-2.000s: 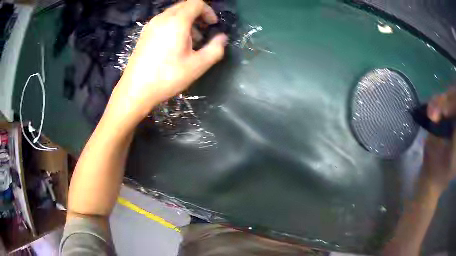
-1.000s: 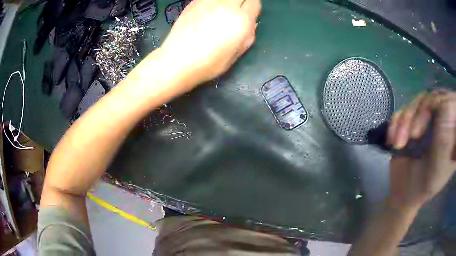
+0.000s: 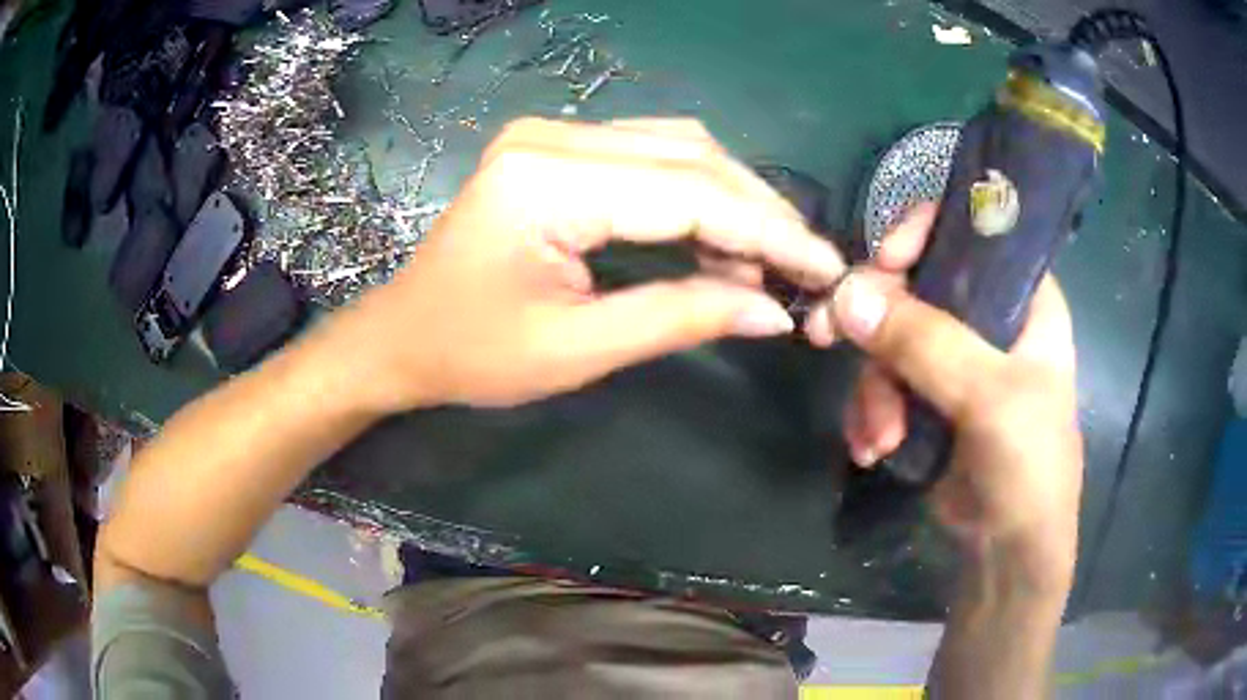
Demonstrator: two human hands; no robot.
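Note:
My right hand point(image 3: 1005, 410) is wrapped around the thick black electric screwdriver point(image 3: 1012, 205), whose dark nose points down and left. My left hand point(image 3: 588, 260) reaches across the mat, and its fingertips meet my right thumb and forefinger. A thin, small piece point(image 3: 840, 285) shows between the fingertips; which hand grips it is unclear. A dark shape, perhaps the black plastic housing point(image 3: 796, 194), is mostly hidden behind my left fingers. The round grey perforated screw tray point(image 3: 903, 178) is partly covered by the screwdriver and my right hand.
A tangled heap of silvery metal pieces point(image 3: 294, 151) lies at the left, beside a stock of black housings point(image 3: 137, 178). More loose pieces point(image 3: 581, 55) lie at the back. A black cable point(image 3: 1173, 233) curves down the right side. A blue block point(image 3: 1221, 513) stands at the right edge.
My left hand has come back from the far side toward mid-bench. My right hand has moved left with the screwdriver, now fully in view. The hands have met, covering the housing's place.

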